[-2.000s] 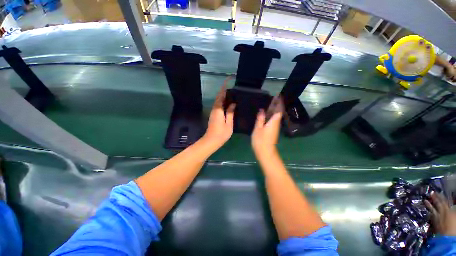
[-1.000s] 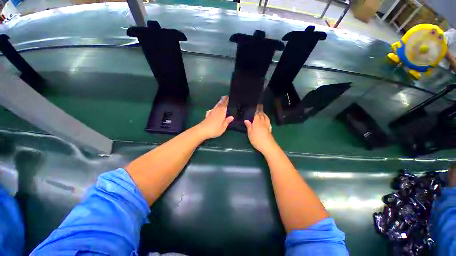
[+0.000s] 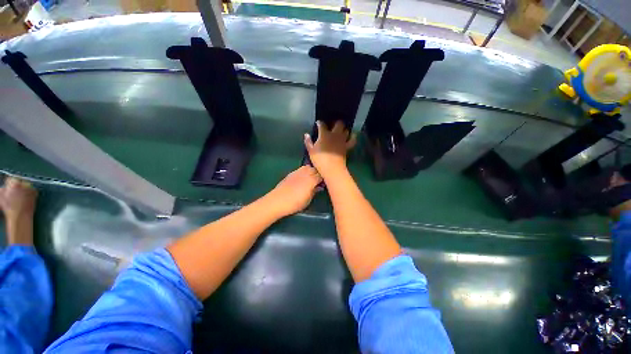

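A black packaging box stands open on the green belt in front of me, its tall lid upright at the back with an eared top. My right hand lies over the box base with fingers spread towards the foot of the lid. My left hand is at the near left edge of the base, its fingers curled against it. The two hands touch or nearly touch. They cover most of the base, so its contents are hidden, and whether either hand grips the box is not clear.
Another open box stands to the left, another close on the right. More black boxes lie further right. Glossy black packets are heaped at lower right. Neighbours' hands show at both sides. A grey post crosses the left.
The black card between my hands has gone down into or behind the box base. My right hand has moved from the right side onto the base. A neighbour's hand has appeared at left.
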